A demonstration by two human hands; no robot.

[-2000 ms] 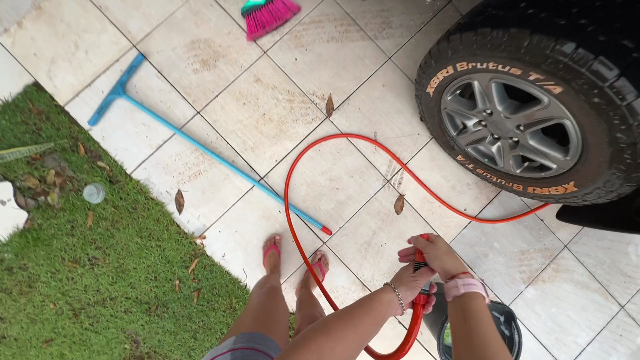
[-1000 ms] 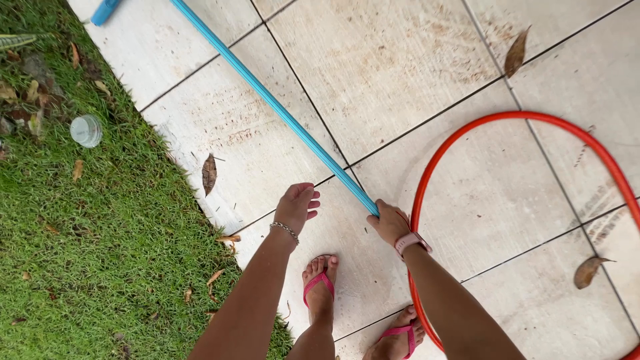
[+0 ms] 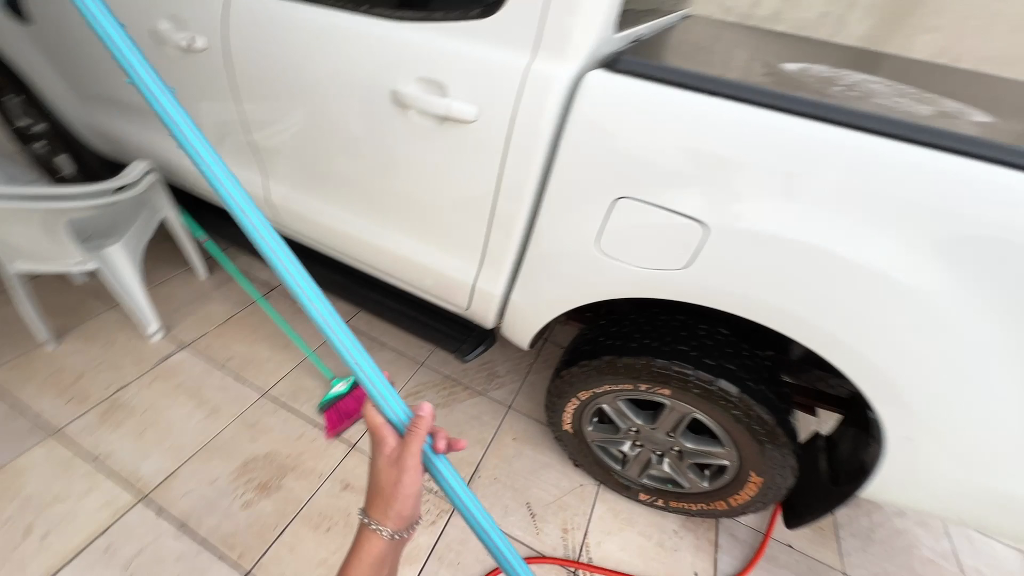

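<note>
A light-blue pole [image 3: 268, 240] slants across the head view from the top left to the bottom middle; neither of its ends shows. My left hand [image 3: 400, 452], with a chain bracelet at the wrist, holds the pole from below, the thumb along its upper side and some fingers loosely apart. My right hand is out of the frame. Just behind the left hand, on the tiles, is a broom with magenta bristles [image 3: 344, 410] and a green handle [image 3: 268, 308], which leans toward the vehicle's side.
A white pickup truck [image 3: 720, 200] fills the upper and right side, its rear wheel [image 3: 660, 444] near the middle right. A white plastic chair [image 3: 96, 216] stands at the left beside the truck. A red hose [image 3: 576, 565] lies on the tiles near that wheel.
The blue pole, which lay on the tiles, is now raised in my left hand. My right hand, on the pole a second ago, has left the view. The view has swung up to the truck.
</note>
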